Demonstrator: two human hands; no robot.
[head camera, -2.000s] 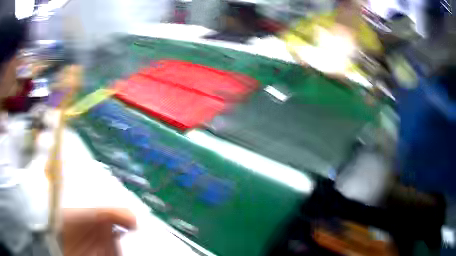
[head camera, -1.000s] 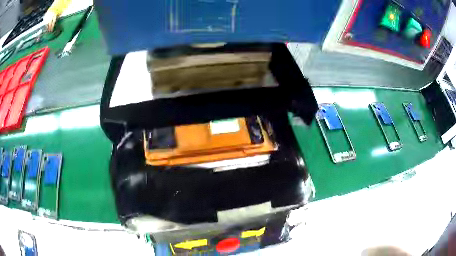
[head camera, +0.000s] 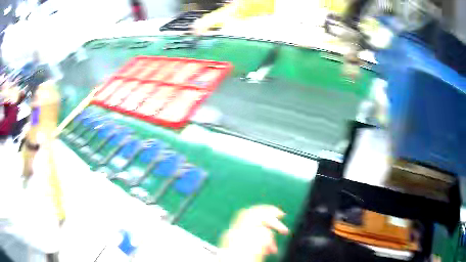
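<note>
My left hand (head camera: 255, 233) is blurred at the bottom centre, over the front edge of the green surface. Its fingers point up and right, look apart and hold nothing visible. To its left, several phone middle frames with blue patches (head camera: 189, 179) lie in a slanting row on the green surface, apart from the hand. To its right, the orange press fixture (head camera: 375, 230) sits in its black base, with no frame to be made out in it. My right hand is not in view.
A red pocketed tray (head camera: 163, 89) lies behind the row. A blue press housing (head camera: 429, 112) stands at the right. A black-handled tool (head camera: 263, 66) lies beyond the grey strip. Another person's arm (head camera: 46, 133) is at the left. A blue patch (head camera: 126, 243) shows on the white bench.
The view has swung left from the press, so the fixture now sits at the lower right and the row and tray show more fully. My left hand has come into clear view.
</note>
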